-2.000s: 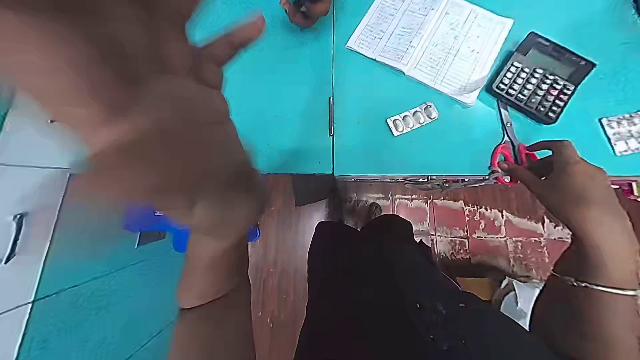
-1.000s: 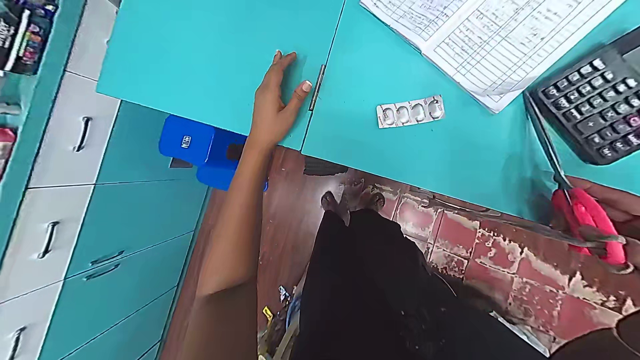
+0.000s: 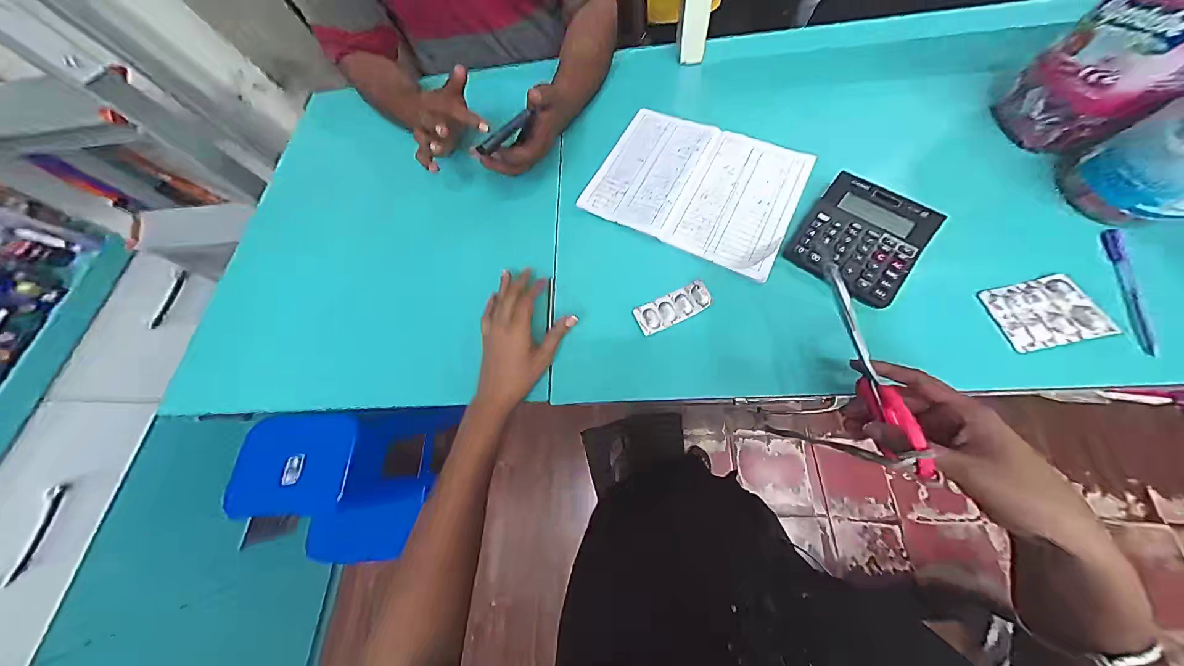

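My left hand (image 3: 518, 342) rests palm down on the turquoise table, fingers apart and holding nothing, beside the seam between two table sections. My right hand (image 3: 953, 425) grips red-handled scissors (image 3: 893, 416) just off the front edge; one blade points up over the table toward the black calculator (image 3: 865, 236), the other points left over the floor. Between my hands lies a small blister strip (image 3: 672, 307) with several cells. Behind it an open notebook (image 3: 698, 190) with handwriting lies flat. A larger blister pack (image 3: 1050, 312) is at the right, with a blue pen (image 3: 1128, 291) beside it.
Across the table, a person's hands (image 3: 490, 129) hold a dark phone. Plastic jars (image 3: 1101, 74) stand at the back right. Blue plastic stools (image 3: 296, 462) are below the front edge at left, near drawers with black handles (image 3: 42, 527). A tiled floor lies below.
My left hand was raised and blurred two seconds ago, then came down onto the table, where it remains. The view has shifted widely, bringing the other person's hands and the jars into sight.
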